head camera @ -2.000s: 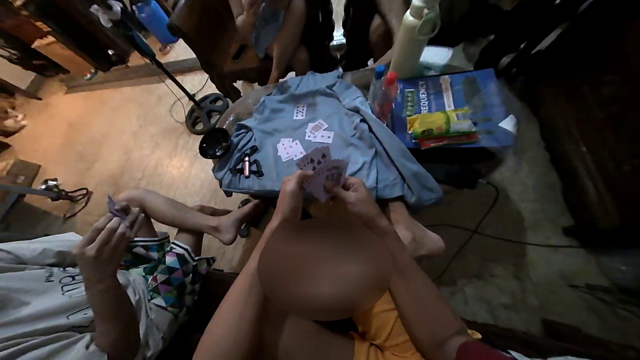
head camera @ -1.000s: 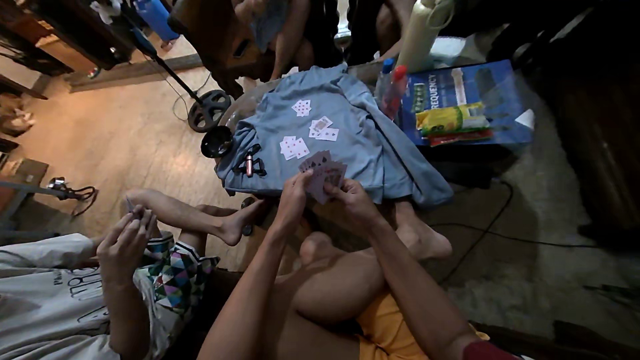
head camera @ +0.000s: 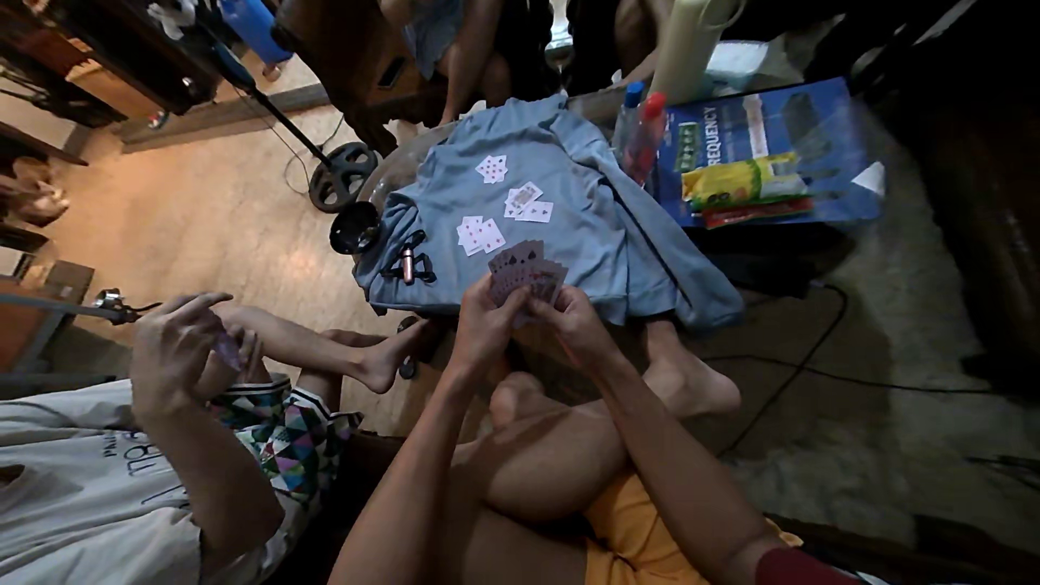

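Observation:
A fan of playing cards [head camera: 524, 268] is held at the near edge of a low table. My left hand [head camera: 486, 325] grips its left side with the thumb over the card faces. On the right side, my right hand [head camera: 573, 321] pinches the same fan. A blue-grey long-sleeved garment [head camera: 561, 244] covers the table top. Face-up cards lie on it in three groups: one at the far side [head camera: 491, 168], one in the middle [head camera: 528, 201] and one nearer on the left [head camera: 481, 235]. A small dark device with a pinkish cylinder [head camera: 409, 264] rests left of my cards.
A black bowl [head camera: 355, 228] sits at the table's left edge. At right, a blue box [head camera: 849, 154] carries a yellow snack packet [head camera: 743, 182], beside capped bottles [head camera: 646, 138] and a cream tumbler [head camera: 686, 49]. At left a person's hand [head camera: 175, 349] holds cards. Another person sits opposite.
The face-up cards in the far group and the middle group lie differently than two seconds ago. The person at left has raised a hand over their cards. My hands still hold the fan.

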